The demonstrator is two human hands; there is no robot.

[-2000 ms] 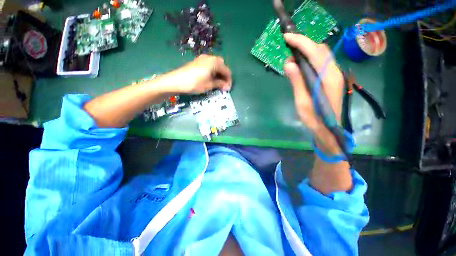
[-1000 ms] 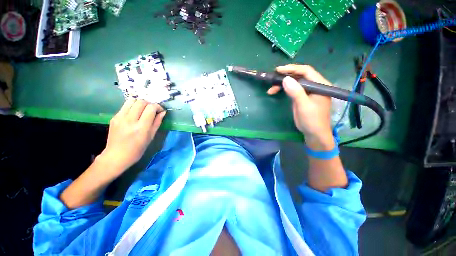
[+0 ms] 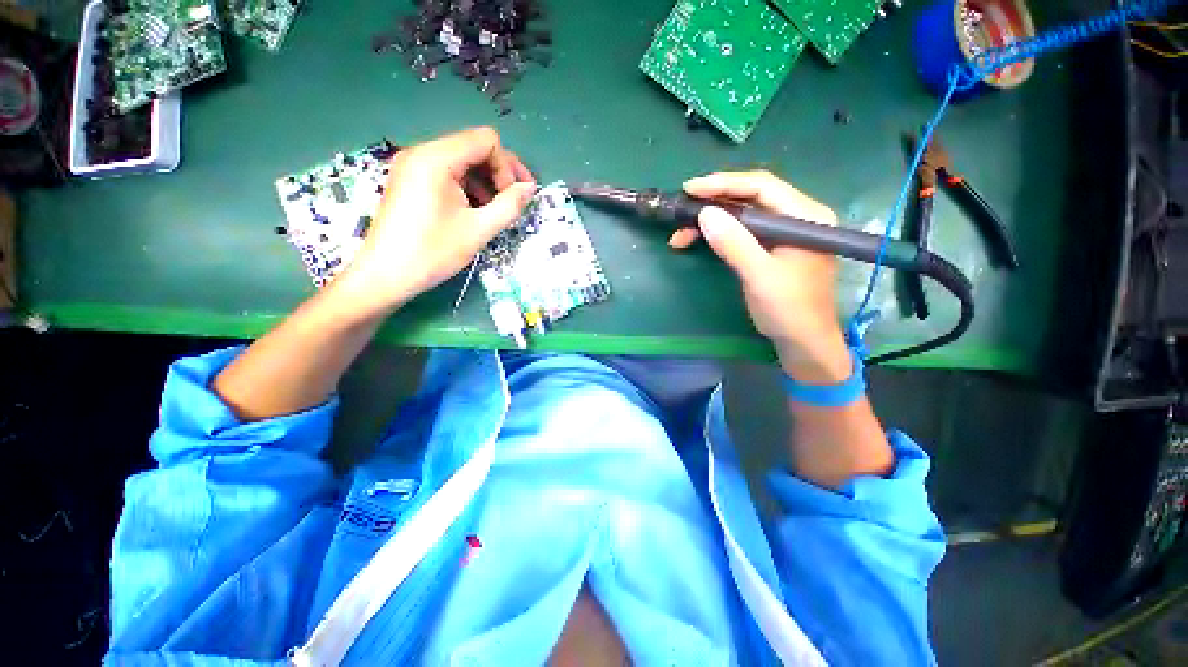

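Observation:
A whitish populated circuit board [image 3: 554, 261] lies near the mat's front edge. My right hand [image 3: 775, 261] holds the black soldering iron [image 3: 795, 232], its tip at the board's top edge. My left hand [image 3: 450, 209] is at the board's upper left, thumb and fingertips pinched together near the iron's tip. A thin silvery strand, seemingly solder wire [image 3: 465, 285], shows below the left hand; what the fingertips pinch is too small to tell. A second whitish board [image 3: 326, 209] lies to the left, partly covered by my left hand.
Small black components [image 3: 476, 39] lie heaped at the back. Two green boards [image 3: 723, 65] overlap at upper right, near a blue spool [image 3: 945, 52]. Black-and-orange cutters [image 3: 964, 196] lie open at right. A white tray [image 3: 167, 137] with boards on it stands upper left. A blue coiled cord runs from my wrist.
My left hand has moved from the second board's lower edge up and right to the working board's top left corner. The iron stays at the board's top edge. The whole view has shifted slightly.

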